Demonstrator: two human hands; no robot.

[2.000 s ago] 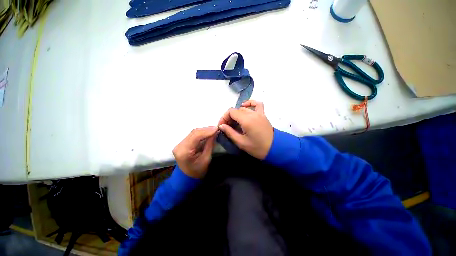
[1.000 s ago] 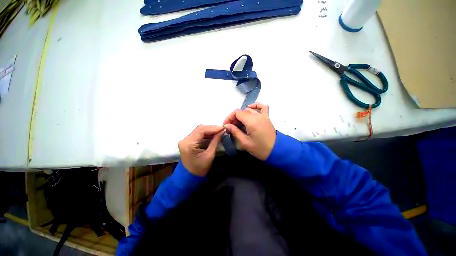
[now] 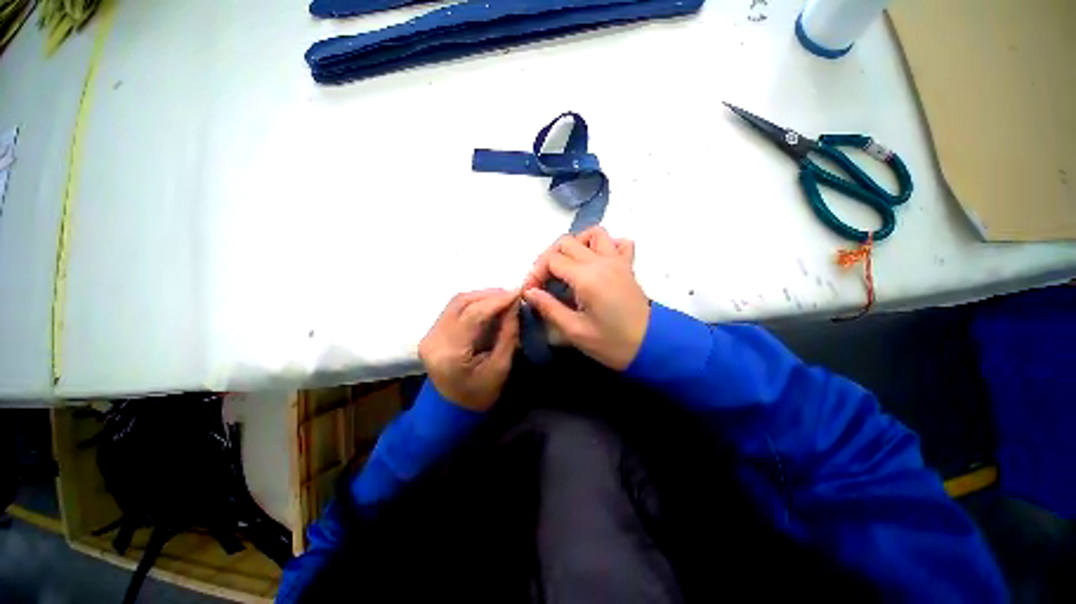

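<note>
A narrow navy strap lies on the white table, curls into a loop and runs down under my right hand. Its paler grey-blue side shows below the loop. A short length hangs below my fingers at the table's front edge. My right hand is closed on the strap, thumb and fingers pinched together. My left hand has thumb and fingertips pinched against the right fingertips at the strap's edge; what they pinch is too small to tell. Dark green-handled scissors lie at the right, blades pointing up-left, with an orange-red cord.
Stacked broad navy strips lie at the far side. A white spool with a blue rim stands at far right, near a brown board. The white table's front edge runs just below my hands. A wooden crate with black straps is below left.
The view has shifted slightly. The fingers of my right hand have bunched up a little over the strap. Both hands stay together at the same part of the strap; the scissors have not moved on the table.
</note>
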